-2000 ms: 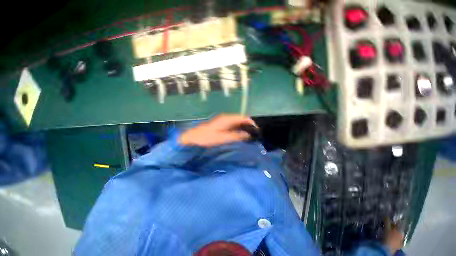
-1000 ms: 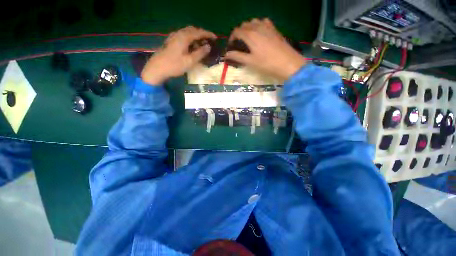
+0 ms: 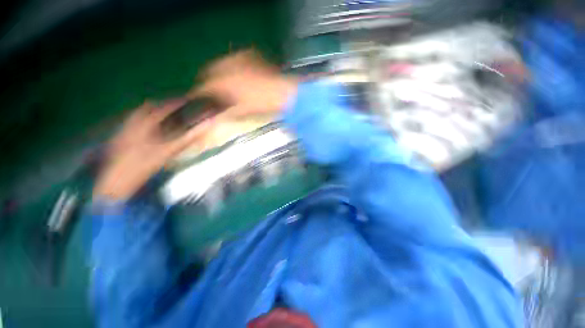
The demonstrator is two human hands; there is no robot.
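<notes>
The view is strongly blurred. My left hand (image 3: 131,150) and my right hand (image 3: 244,83) meet over the rear edge of the cream strip (image 3: 234,131). A dark watch module (image 3: 189,115) shows between their fingers, and both hands appear to grip it; its face cannot be made out. The white front strip (image 3: 228,166) of the test fixture lies just nearer my body, with pale tape tabs (image 3: 215,198) along its near side.
The foam tray (image 3: 442,96) with blurred modules is at the right. Another person's blue sleeve (image 3: 558,70) and a hand (image 3: 513,72) are beside it. Blurred dark and shiny items (image 3: 62,210) lie on the green mat (image 3: 256,208) at the left.
The view has swung and tilted, with the fixture now lower left. My hands have come together around one dark shape. Another person's arm has appeared by the foam tray.
</notes>
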